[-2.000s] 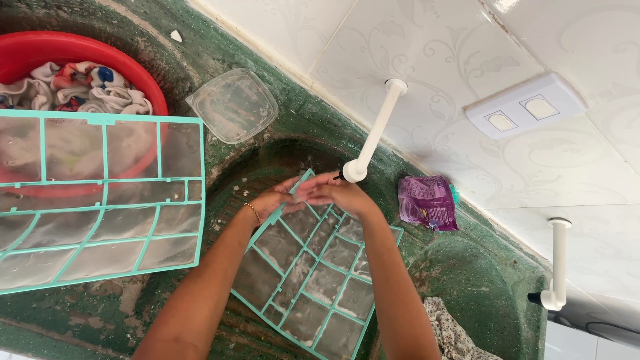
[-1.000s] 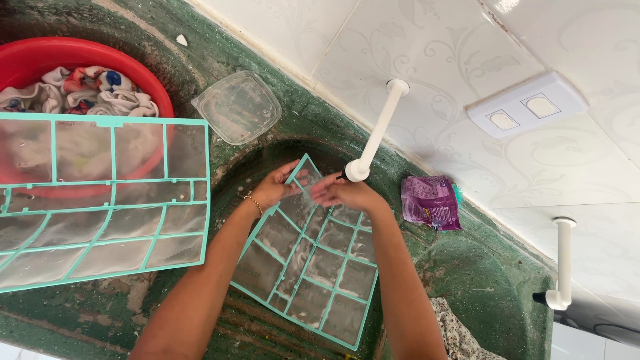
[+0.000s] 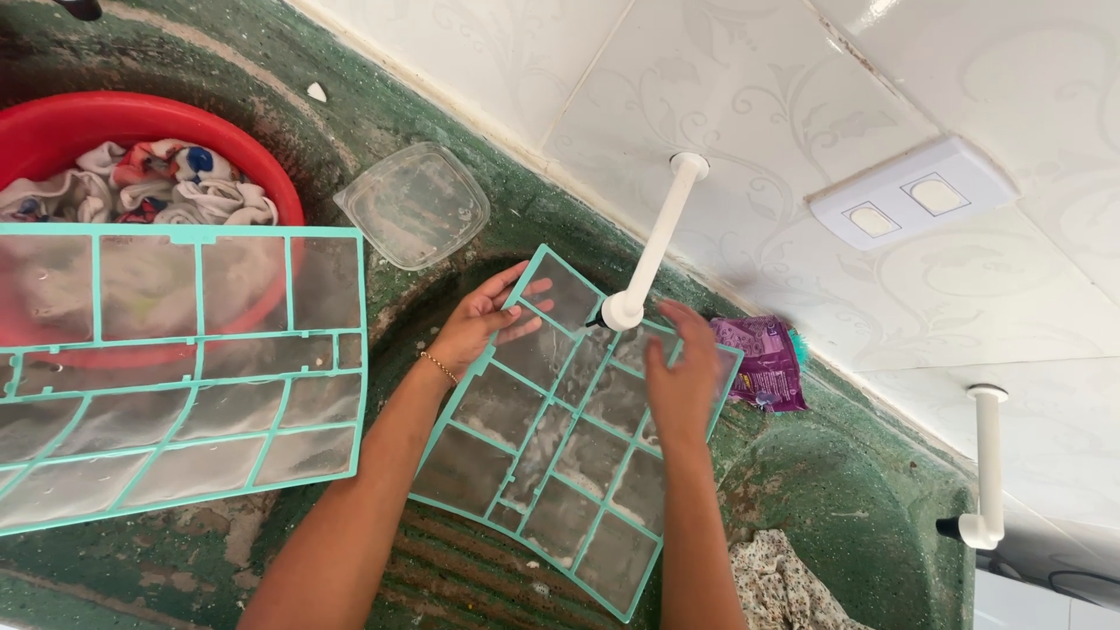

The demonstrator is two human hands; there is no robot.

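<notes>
A teal-framed mesh air filter (image 3: 586,455) with whitish suds on it lies tilted in the green sink basin, its upper part beneath a white plastic tap (image 3: 652,254). My left hand (image 3: 490,319) grips the filter's upper left edge, thumb on the near face and fingers seen through the mesh. Over the filter's upper right part is my right hand (image 3: 687,376), slightly blurred, fingers spread; whether it touches the frame cannot be told. A second teal-framed mesh filter (image 3: 236,420) rests at the left, partly over a red plastic basin (image 3: 284,188) holding wet cloths (image 3: 210,188).
A clear plastic lid or tray (image 3: 418,206) sits on the ledge behind. Beside the wall lies a purple packet (image 3: 761,363). A speckled cloth (image 3: 779,582) is at the lower right, under a second white tap (image 3: 987,472). Ribbed green washboard (image 3: 472,569) shows below the filter.
My hands were close together at the filter's top corner; now they are apart, the right one moved rightward. The filter's top corner shows uncovered, left of the tap.
</notes>
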